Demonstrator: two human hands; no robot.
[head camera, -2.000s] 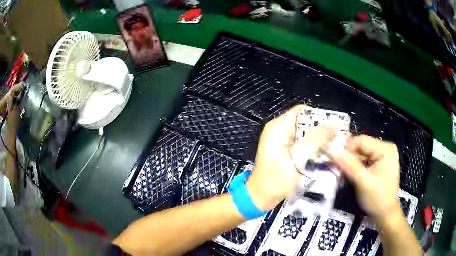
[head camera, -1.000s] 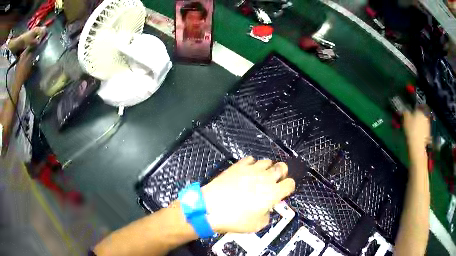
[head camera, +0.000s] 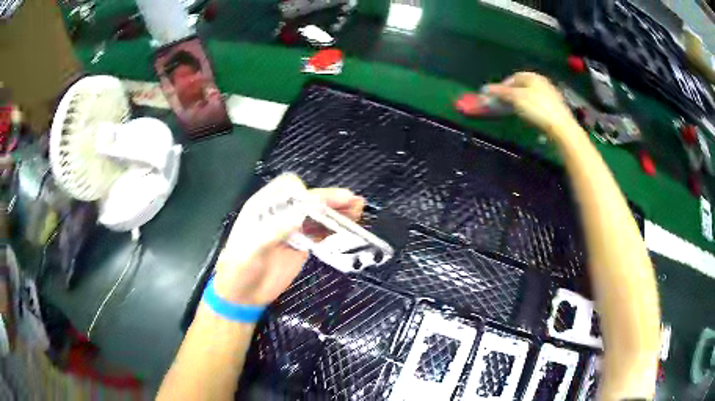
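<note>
My left hand (head camera: 263, 243), with a blue wristband, holds a white housing frame (head camera: 345, 244) above the middle of the black blister tray (head camera: 353, 125). The frame is tilted, with its window facing up. My right hand (head camera: 529, 98) is stretched out over the green conveyor belt (head camera: 423, 86). It holds a blurred circuit board unit (head camera: 495, 102) with a red piece (head camera: 470, 104) at its left end. More white frames (head camera: 433, 356) lie in the tray's pockets at the lower right.
A white fan (head camera: 117, 153) and an upright smartphone (head camera: 192, 86) stand left of the tray. A white strip (head camera: 255, 113) divides bench and belt. Units and red pieces (head camera: 324, 59) lie on the belt. Part of another person (head camera: 23, 290) shows at the left edge.
My left hand has lifted from the tray with a white frame. My right hand has moved left along the belt and now holds a unit. The view has shifted.
</note>
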